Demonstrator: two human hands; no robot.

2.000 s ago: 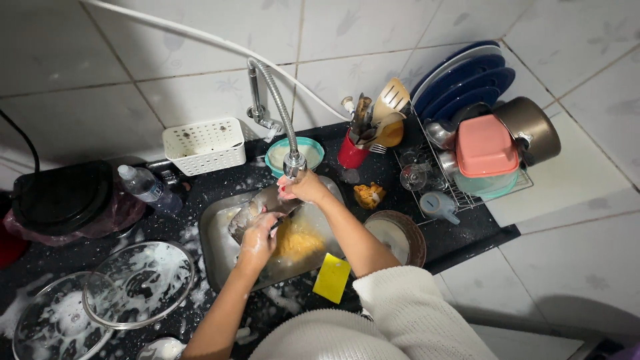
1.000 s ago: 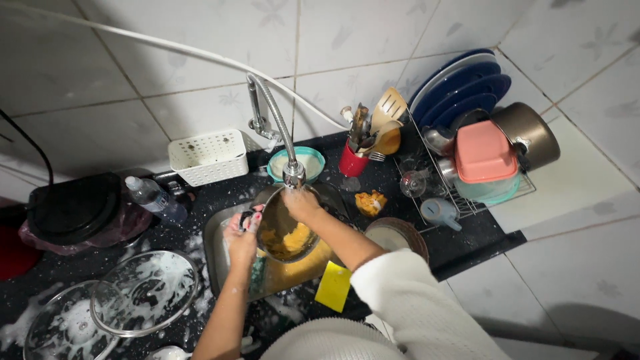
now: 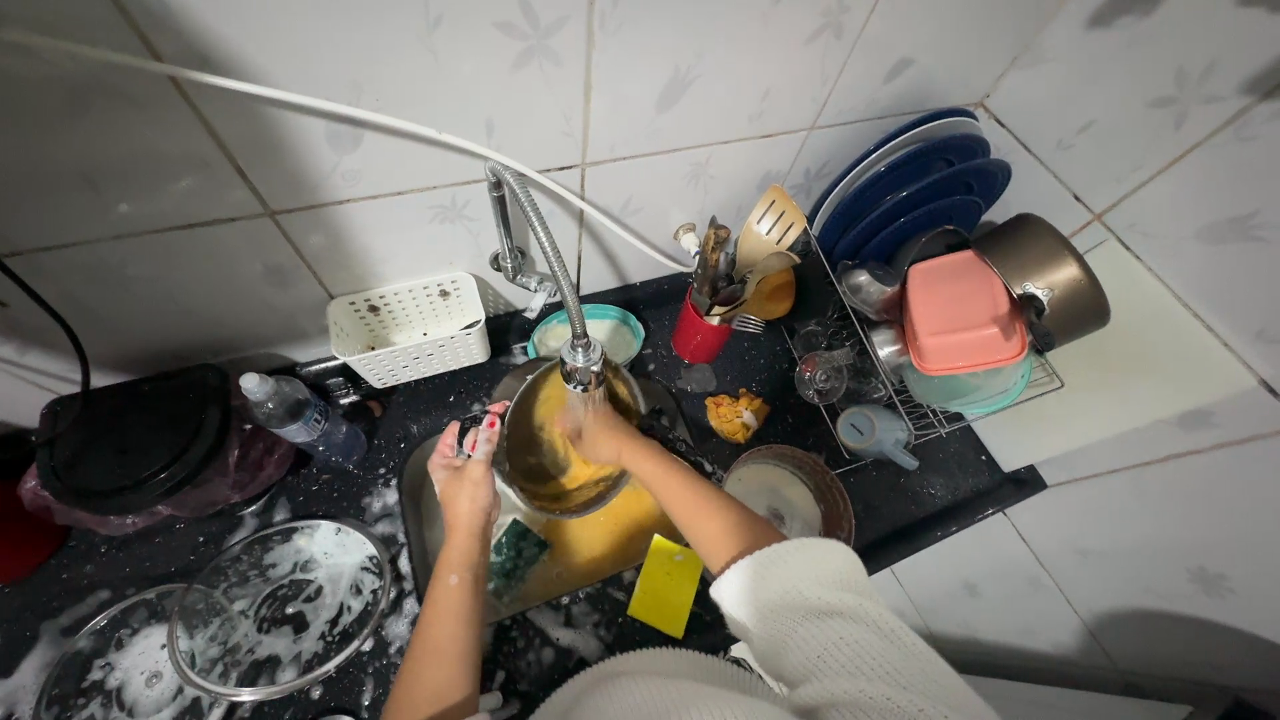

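In my left hand (image 3: 468,470) is the dark handle of a metal pan (image 3: 530,460), which is tilted over the sink (image 3: 425,545). My right hand (image 3: 597,432) is inside the pan under the stream of the flexible metal faucet (image 3: 580,360); its fingers are partly hidden by water and blur. Yellowish liquid coats the pan's inside and lies in the sink. A dark green scouring pad (image 3: 517,555) rests in the sink below the pan. On the sink's front edge hangs a yellow cloth or sponge sheet (image 3: 666,585).
Soapy glass lids (image 3: 280,610) lie left, near a plastic bottle (image 3: 305,418). Behind are a white basket (image 3: 410,335), teal-rimmed bowl (image 3: 612,325) and red utensil holder (image 3: 698,330). Rightward are an orange cloth (image 3: 737,415), brown-rimmed bowl (image 3: 825,480), blue mug (image 3: 875,430) and loaded dish rack (image 3: 1040,380).
Two seconds ago both hands were close together below the faucet. My left hand has moved to the left side of the pan, whose inside now shows. The green scouring pad has come into clearer view.
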